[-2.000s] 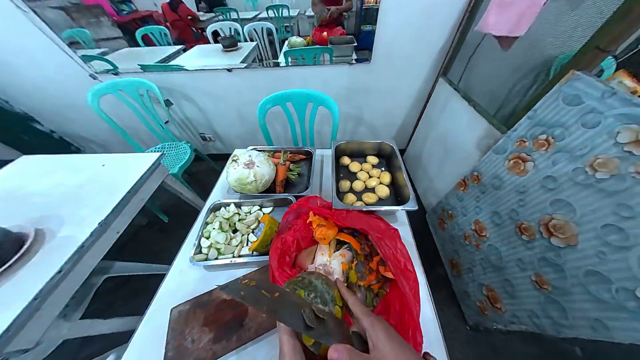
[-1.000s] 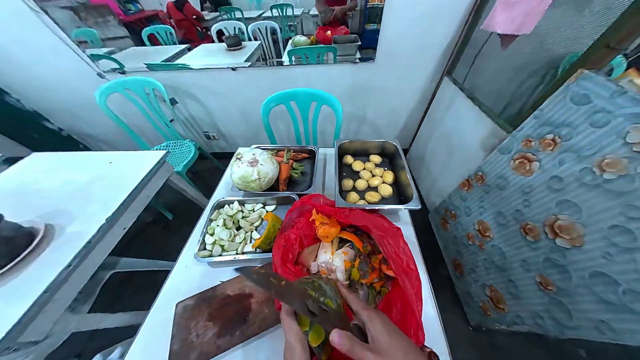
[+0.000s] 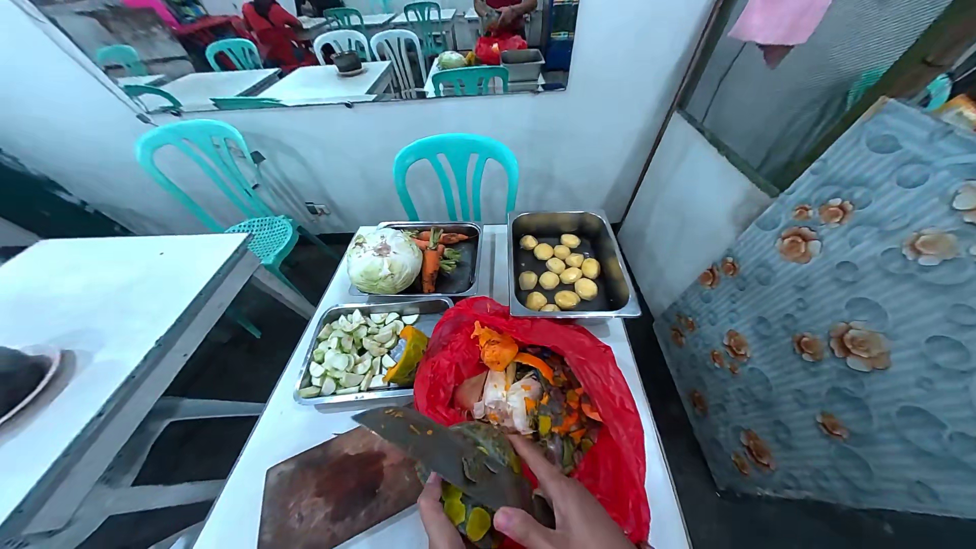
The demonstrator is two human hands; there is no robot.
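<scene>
My left hand (image 3: 440, 518) holds a green-skinned squash (image 3: 479, 518) from its left side, at the bottom of the view. Patches of yellow flesh show where its skin is cut. My right hand (image 3: 560, 511) is at the knife's near end, its handle hidden, with one finger reaching along the squash. The wide dark blade (image 3: 435, 442) lies across the squash and points up-left, over the corner of a stained cutting board (image 3: 335, 488). Just beyond, a red plastic bag (image 3: 621, 419) stands open with orange and green peelings (image 3: 568, 412) inside.
A steel tray (image 3: 305, 385) holds cut pale vegetable pieces and a yellow squash wedge (image 3: 408, 354). Behind it, another tray (image 3: 473, 286) carries a cabbage (image 3: 383, 261) and carrots (image 3: 431, 267). A deep pan (image 3: 627, 301) of peeled potatoes (image 3: 566, 299) stands at the back right. A teal chair (image 3: 456, 164) is beyond the table.
The knife blade has shifted on the squash while both hands stay near it. More yellow flesh shows near my left fingers than two seconds ago.
</scene>
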